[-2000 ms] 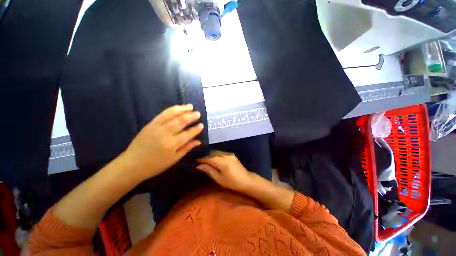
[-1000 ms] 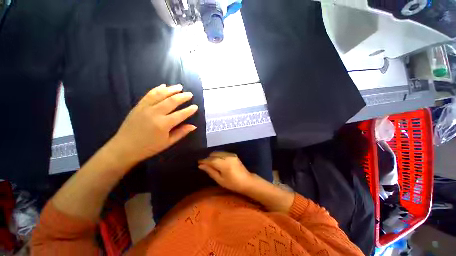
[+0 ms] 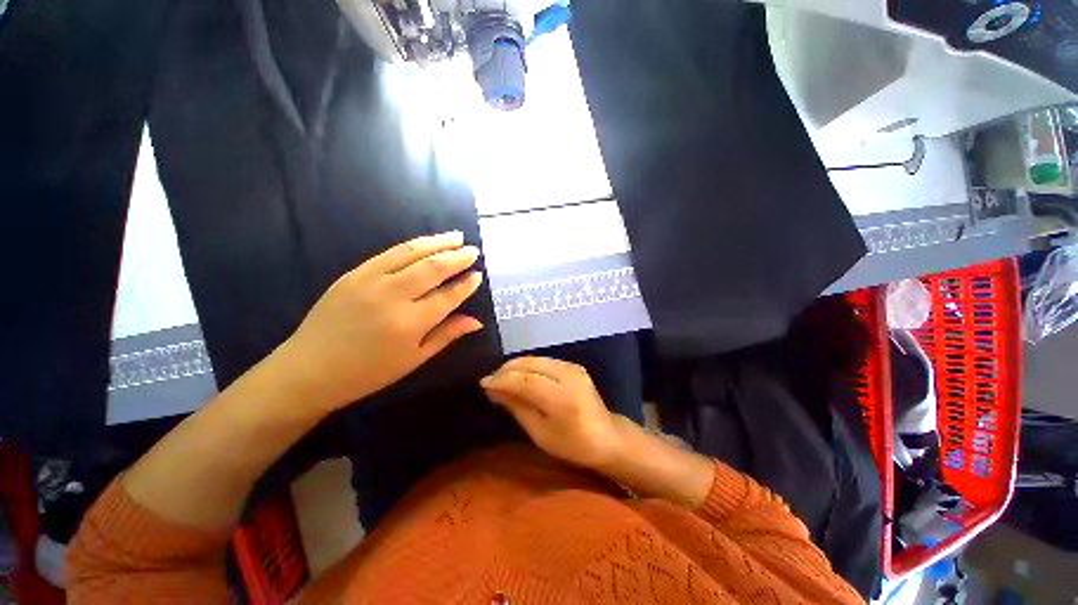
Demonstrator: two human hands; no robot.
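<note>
A large black cut panel (image 3: 248, 201) lies under the needle area and hangs over the table's front edge. My left hand (image 3: 384, 319) rests flat on it near its right edge, fingers slightly spread. My right hand (image 3: 553, 408) pinches the panel's edge just below the table front, fingertips together. The presser foot area (image 3: 440, 112) is washed out by the lamp glare. A blue-grey knob (image 3: 501, 73) sits beside it. A small black cut panel (image 3: 721, 189) lies to the right, its lower end over the ruler edge.
The grey table-edge ruler (image 3: 567, 298) runs along the front. A red basket (image 3: 1012, 390) with scraps stands at the right. Another black panel (image 3: 59, 225) lies far left. Part of a red basket (image 3: 270, 550) shows below. The machine head (image 3: 1005, 30) is at upper right.
The large panel has shifted and folds now show near its top. My left hand moved up, then came back down toward the table front. My right hand moved slightly right.
</note>
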